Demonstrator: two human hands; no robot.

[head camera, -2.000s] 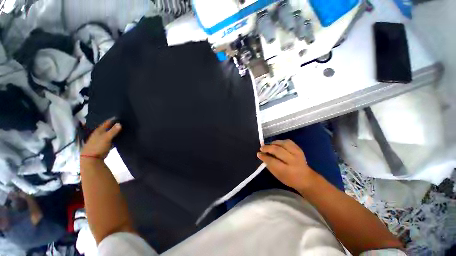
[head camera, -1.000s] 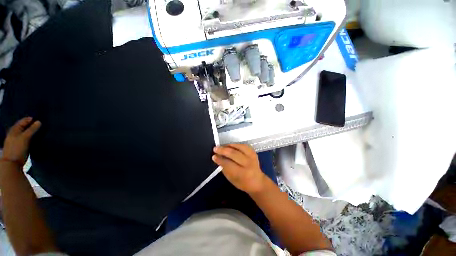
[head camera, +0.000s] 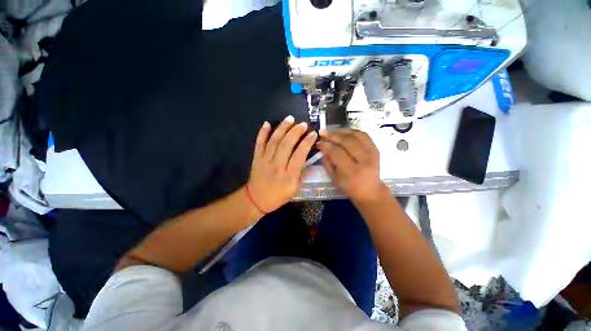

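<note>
A large black fabric panel [head camera: 175,110] lies on the table left of the white and blue overlock machine [head camera: 395,52]. Its right edge runs to the presser foot and needle area [head camera: 317,106]. My left hand [head camera: 278,161] lies flat on the black panel just in front of the needle area, fingers spread. My right hand [head camera: 350,161] pinches the panel's edge beside it, close to the presser foot. A white panel edge [head camera: 233,244] shows as a thin strip under the black, hanging toward my lap.
A smartphone [head camera: 472,145] lies on the table at the right. A measuring tape [head camera: 447,184] runs along the table's front edge. A white panel pile [head camera: 551,194] is at the right. Crumpled grey-white garments [head camera: 23,258] are at the left. More black fabric [head camera: 97,252] hangs below the table.
My left hand has moved from the panel's far left edge to beside the needle area. My right hand has moved up the edge to the presser foot. Less of the white edge shows.
</note>
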